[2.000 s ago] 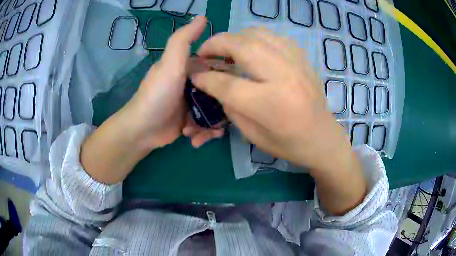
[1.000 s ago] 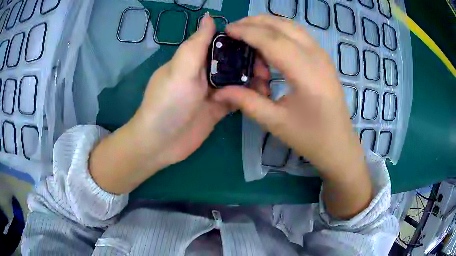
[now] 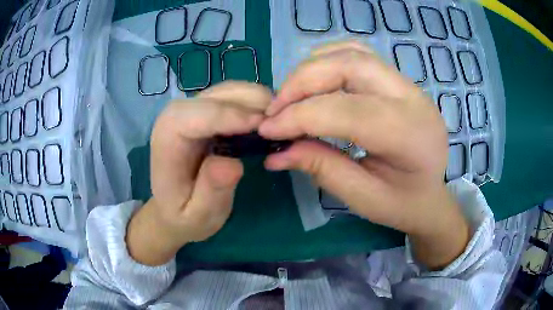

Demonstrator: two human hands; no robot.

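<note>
A dark watch case (image 3: 251, 145) is held edge-on above the green mat and looks like a black bar. My left hand (image 3: 200, 151) grips its left end, fingers above and thumb below. My right hand (image 3: 364, 127) grips its right end, fingertips on top and thumb below. The case's faces are hidden, and I cannot tell whether a ring is on it. Beyond the hands, several loose thin black frame rings (image 3: 210, 46) lie on and beside a small translucent sheet (image 3: 233, 13).
A whitish sheet with rows of rings lies at the right (image 3: 494, 121), partly under my right hand. A pile of ring-covered sheets (image 3: 73, 151) stands at the far left. The green mat (image 3: 267, 230) has yellow tape (image 3: 515, 18) at the upper right. Cables show at the lower right.
The case has turned from showing its open inner side to edge-on and moved down slightly. My left fingers now curl over it. The view has shifted, showing more of the left sheets.
</note>
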